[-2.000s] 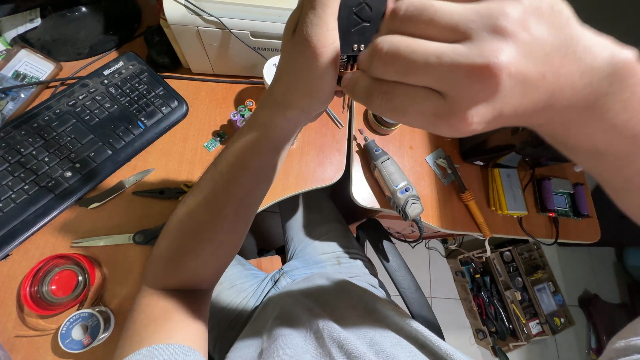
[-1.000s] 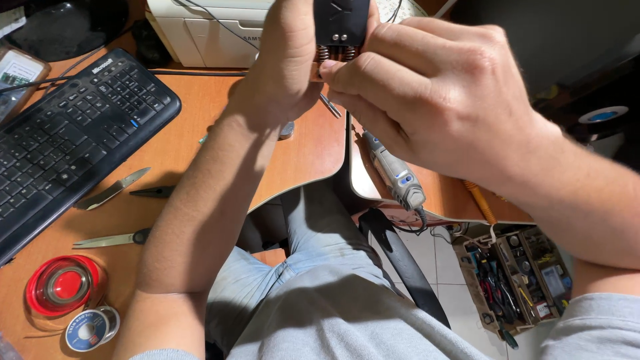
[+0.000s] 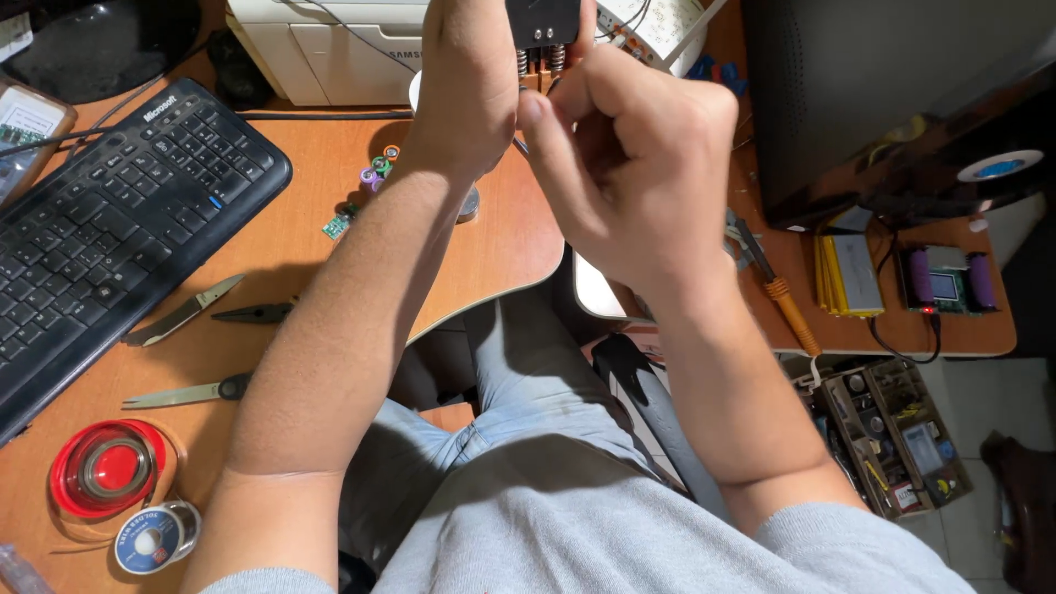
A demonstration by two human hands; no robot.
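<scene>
My left hand point(image 3: 472, 82) is raised at the top centre, closed around a black device point(image 3: 544, 21) with two screws, metal springs and copper-coloured strips at its lower end. The top of the device is cut off by the frame. Just below the springs, my right hand point(image 3: 643, 157) has its thumb and curled index finger at the strips; a small dark piece shows by the thumb tip, too little of it to name. Beyond my left forearm lie small coloured battery cells point(image 3: 379, 169) and a green circuit board point(image 3: 338, 224).
A black keyboard point(image 3: 124, 214), a folding knife point(image 3: 190, 312), long-nose pliers point(image 3: 252, 313), scissors point(image 3: 186, 394) and a solder wire spool point(image 3: 150, 540) lie left. At right are a soldering iron point(image 3: 775, 289), yellow battery packs point(image 3: 850, 274) and a charger board point(image 3: 945, 285). A toolbox point(image 3: 891, 437) stands below.
Two seconds ago a grey rotary tool showed on the right desk; my right hand and forearm now cover that area. My right hand has moved lower beside the black device.
</scene>
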